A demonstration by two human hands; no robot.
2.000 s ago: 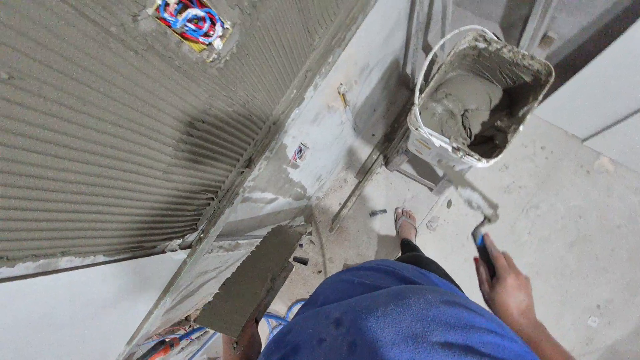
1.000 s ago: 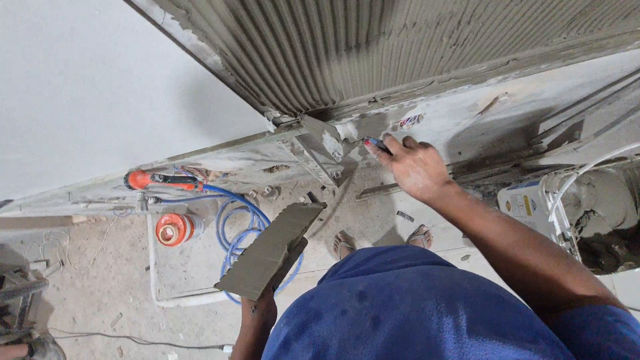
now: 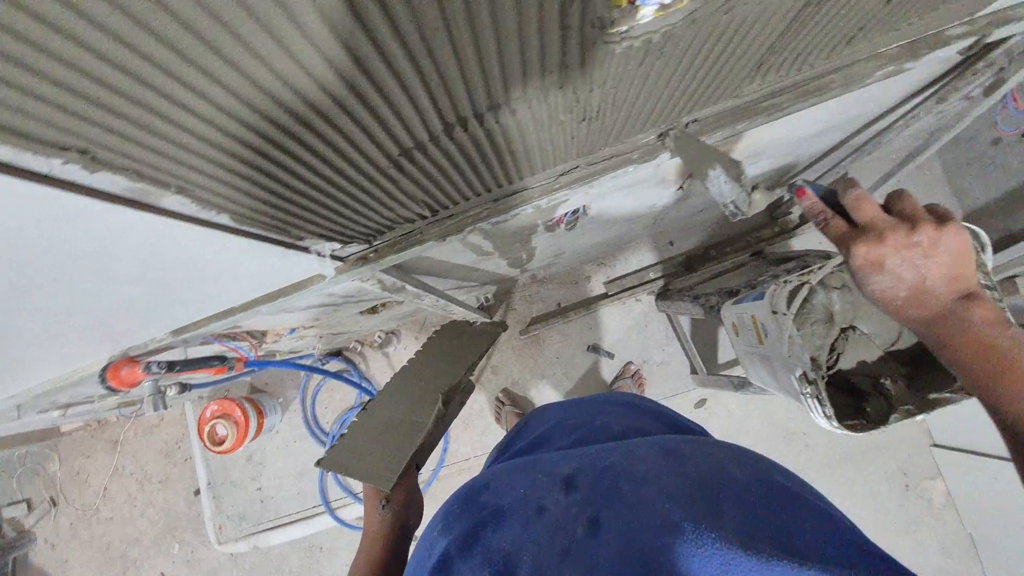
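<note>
My right hand (image 3: 904, 248) grips the dark handle of a margin-type trowel (image 3: 712, 172), whose mortar-smeared blade touches the lower edge of the ridged mortar bed (image 3: 448, 104) on the wall. In my left hand (image 3: 394, 500), low and in front of my body, is a notched trowel (image 3: 412, 404) with mortar on its plate; the plate hides most of the fingers. Behind my right wrist stands a bucket (image 3: 760, 340) of grey mortar.
A blue hose (image 3: 316, 400) lies coiled on the floor beside an orange container (image 3: 232, 424) and an orange-headed tool (image 3: 124, 374). Metal bars (image 3: 560, 314) run along the wall base. A metal stand (image 3: 688, 348) is beside the bucket. Wires poke from a wall box (image 3: 640, 12).
My right hand has moved the small trowel along the wall's lower edge, away from the corner and toward the bucket side. My left hand still holds the notched trowel. The view has turned.
</note>
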